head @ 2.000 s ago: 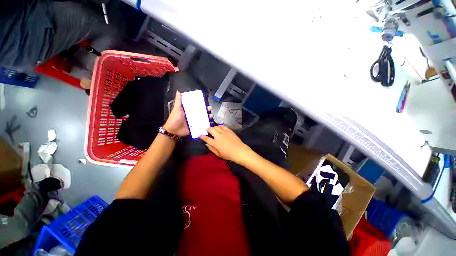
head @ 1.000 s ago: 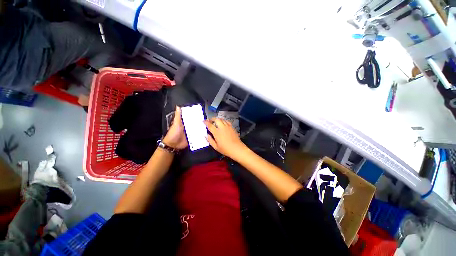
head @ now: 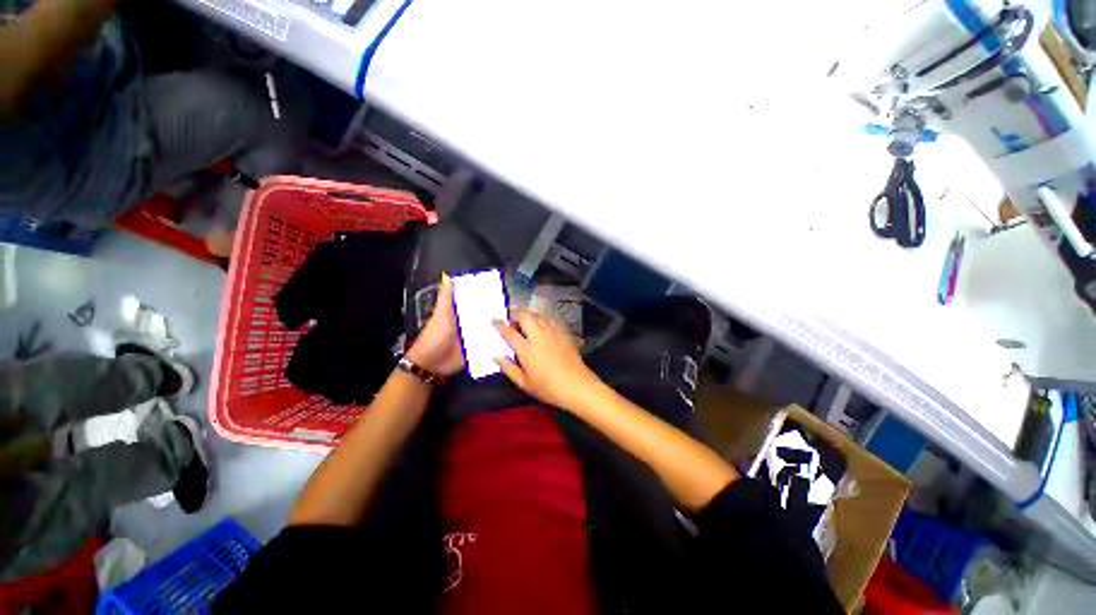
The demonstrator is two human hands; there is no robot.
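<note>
A smartphone [head: 483, 322] with a bright white screen is held upright over my lap. My left hand [head: 440, 334] grips it along its left edge, with a bracelet on the wrist. My right hand [head: 543, 356] is at the phone's lower right side, its fingers at the screen's edge; it does not grip the phone. What the screen shows is too bright to read.
A red slotted basket [head: 244, 360] with black cloth [head: 349, 315] stands at left. The white sewing table [head: 625, 132] crosses the upper right, bearing black-handled scissors [head: 899, 207]. A cardboard box [head: 875, 529] with scraps is at lower right. Other people's legs [head: 108, 469] are at left, near a blue crate [head: 180, 574].
The view has shifted, so the phone, hands and basket sit slightly lower. The right-hand fingers have moved up beside the screen. At left, another person's legs and shoes have come further into view.
</note>
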